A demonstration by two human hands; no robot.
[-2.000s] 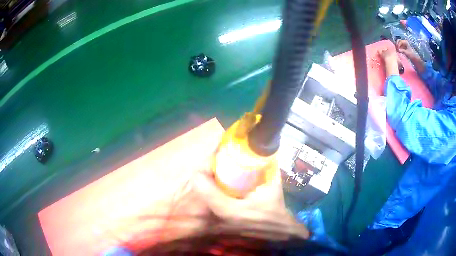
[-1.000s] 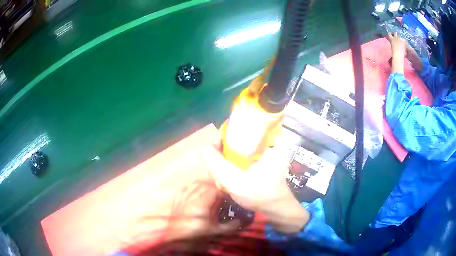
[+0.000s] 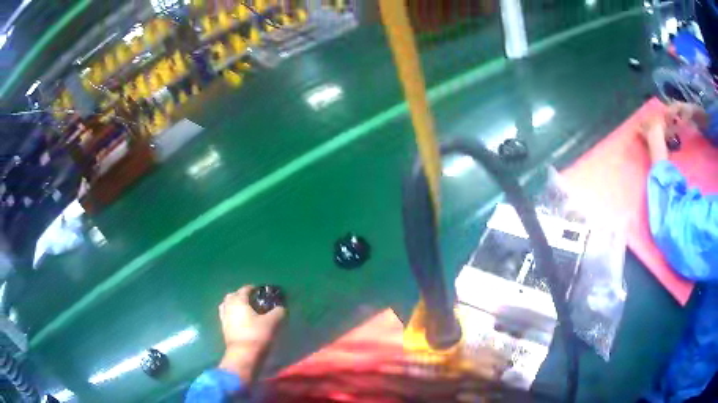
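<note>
My left hand point(image 3: 248, 329) is out over the green surface, its fingers around the side of a round black unit point(image 3: 268, 299). The yellow electric screwdriver point(image 3: 431, 337) hangs at the lower middle, its lower part cut off or covered by dark blurred strands along the bottom edge. A black ribbed sleeve and a yellow-brown strand rise from it. The red-pink mat point(image 3: 346, 348) shows only in part, left of the screwdriver. My right hand cannot be seen.
Other black units lie on the green surface point(image 3: 315, 185): one beyond my left hand point(image 3: 351, 250), one lower left point(image 3: 153, 362), one farther back point(image 3: 512, 149). White boxes point(image 3: 504, 295) and a clear bag point(image 3: 602, 303) stand right. A neighbour's blue sleeve point(image 3: 685, 224) shows at right.
The view has shifted up and left, showing yellow items across. My left hand now holds a black unit over the green surface, off the mat. The hand at the screwdriver has gone out of sight.
</note>
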